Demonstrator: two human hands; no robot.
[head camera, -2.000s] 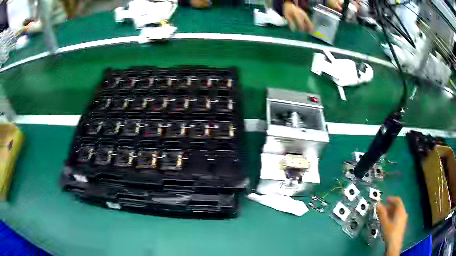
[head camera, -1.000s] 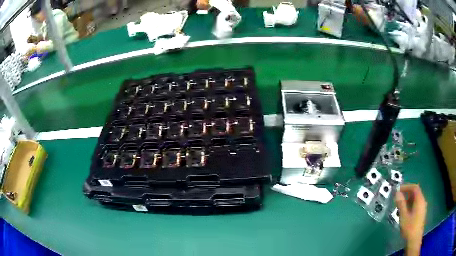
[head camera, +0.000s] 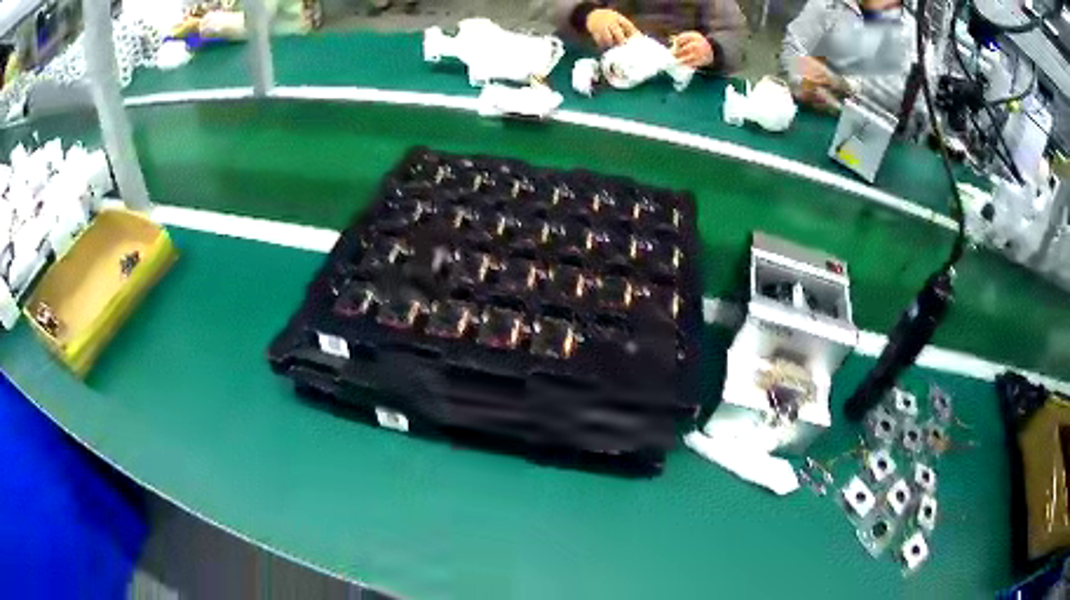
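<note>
Neither of my hands is in view. A stack of black blister trays (head camera: 493, 381) lies in front of me, its pockets holding rows of dark modules with coppery edges. To its right stands the grey-white screw feeder (head camera: 801, 287), with a brassy pickup area in front. A crumpled white cloth (head camera: 745, 457) lies before the feeder. A black electric screwdriver (head camera: 901, 349) hangs tilted on its cable. Below it lies a loose group of square wired parts (head camera: 898, 496) with dark round centres.
A yellow parts bin (head camera: 100, 287) with few small parts stands at left, beside white housings (head camera: 53, 193). A tan open box (head camera: 1047, 481) is at the right edge. Across the white-railed conveyor (head camera: 270, 152), people handle white housings. Blue material (head camera: 59, 469) shows lower left.
The view has swung left, showing more of the yellow bin. The hand seen at the square parts on the right has gone out of the picture.
</note>
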